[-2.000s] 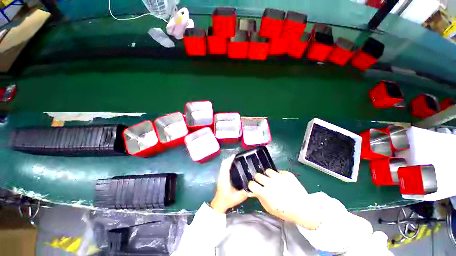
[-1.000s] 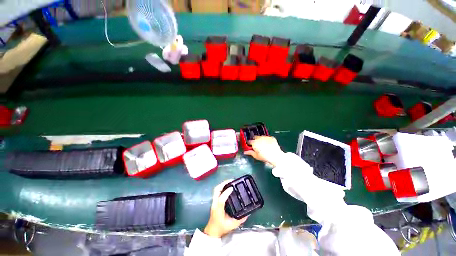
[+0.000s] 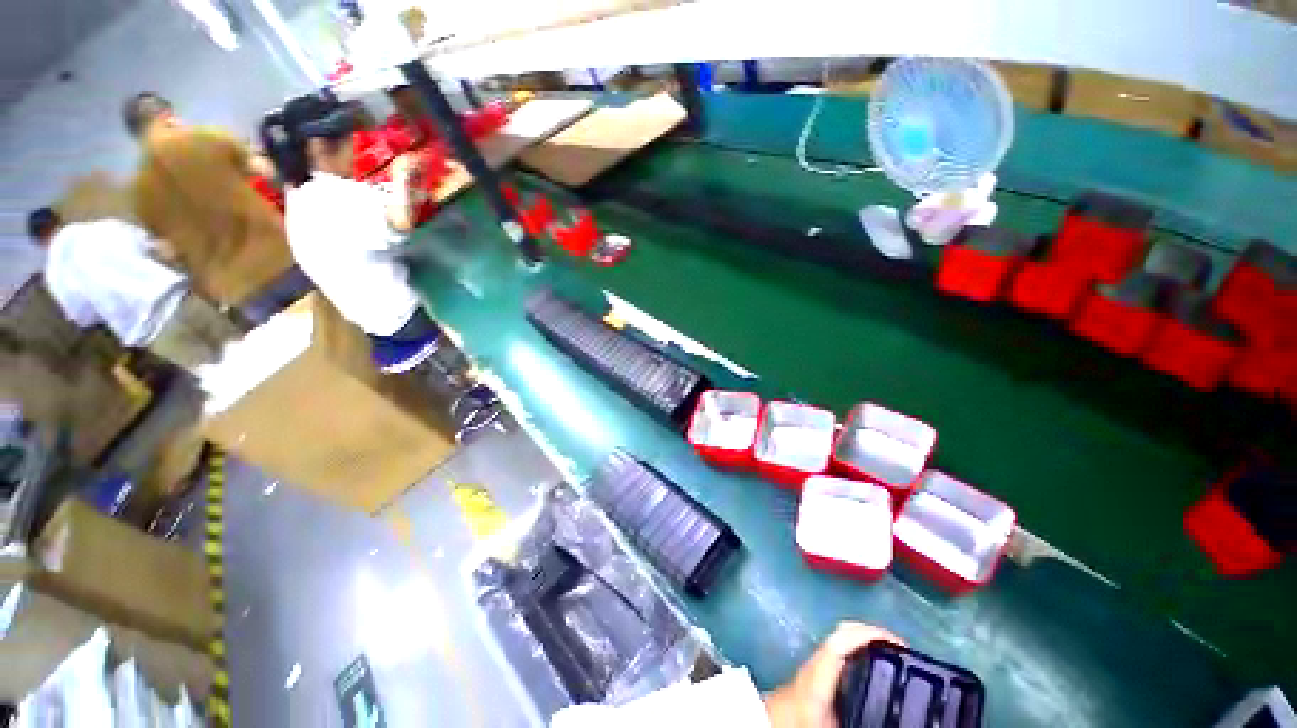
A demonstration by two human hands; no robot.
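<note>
My left hand (image 3: 828, 668) holds a black insert (image 3: 910, 694) with long slots at the bottom edge of the view. My right hand is not in view. Several open red tins with silvery insides (image 3: 845, 528) stand beyond it on the green worktop. Two rows of stacked black inserts lie to their left, a longer one (image 3: 616, 351) and a shorter one (image 3: 664, 521). A filled red tin (image 3: 1235, 529) with a black inside is at the right. A corner of the white-rimmed parts tray (image 3: 1263, 711) shows at the bottom right.
More red tins (image 3: 1104, 242) stand along the far side. A fan (image 3: 939, 125) and a pinkish plush (image 3: 953, 209) are beside them. Several people (image 3: 342, 235) are at the left, near cardboard boxes (image 3: 334, 413). A plastic bag with black items (image 3: 576, 612) is below the worktop edge.
The view has swung to the left, bringing people and boxes in. My right hand, earlier at a tin with an insert in it, has left the picture. My left hand still holds an insert.
</note>
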